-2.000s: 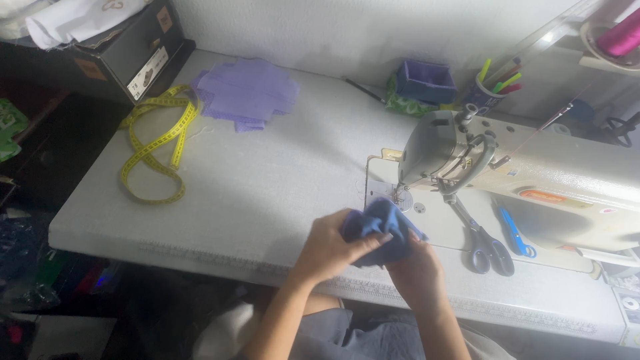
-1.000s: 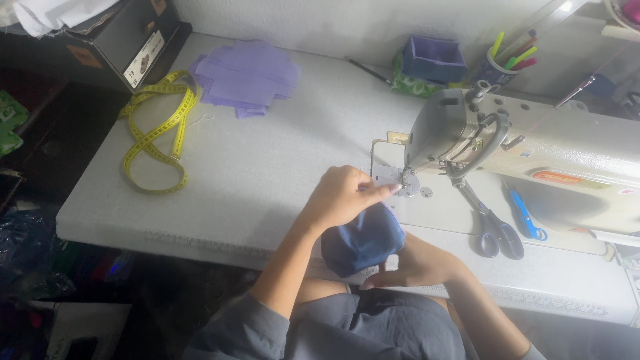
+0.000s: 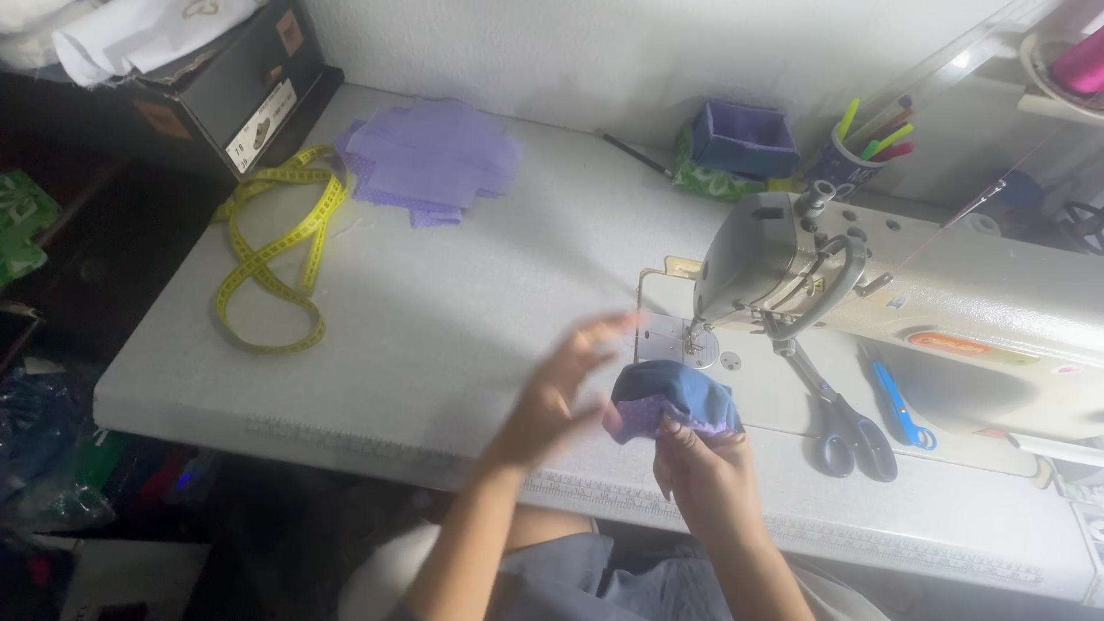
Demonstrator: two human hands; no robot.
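A small sewn piece of blue fabric [image 3: 681,386] with a purple dotted lining is pinched in my right hand [image 3: 703,470], just in front of the needle plate. My left hand [image 3: 561,397], blurred, has its fingers spread at the piece's left side; whether a fingertip touches the cloth is unclear. Behind the piece stands the sewing machine [image 3: 862,267], its presser foot [image 3: 693,336] above the metal plate. Large scissors [image 3: 841,423] and blue thread snips [image 3: 901,410] lie to the right of my right hand.
A yellow tape measure [image 3: 259,259] lies looped at the left beside cut purple fabric pieces [image 3: 440,155]. Along the wall are a dark shoe box [image 3: 207,112], a small fabric-covered box [image 3: 746,142] and a cup of pens [image 3: 849,159]. A printed ruler scale runs along the table's front edge [image 3: 604,496].
The piece was bunched in both hands, then hung lower near the table edge; now my right hand holds it up with the purple lining showing. My left hand has come off the needle area, fingers spread.
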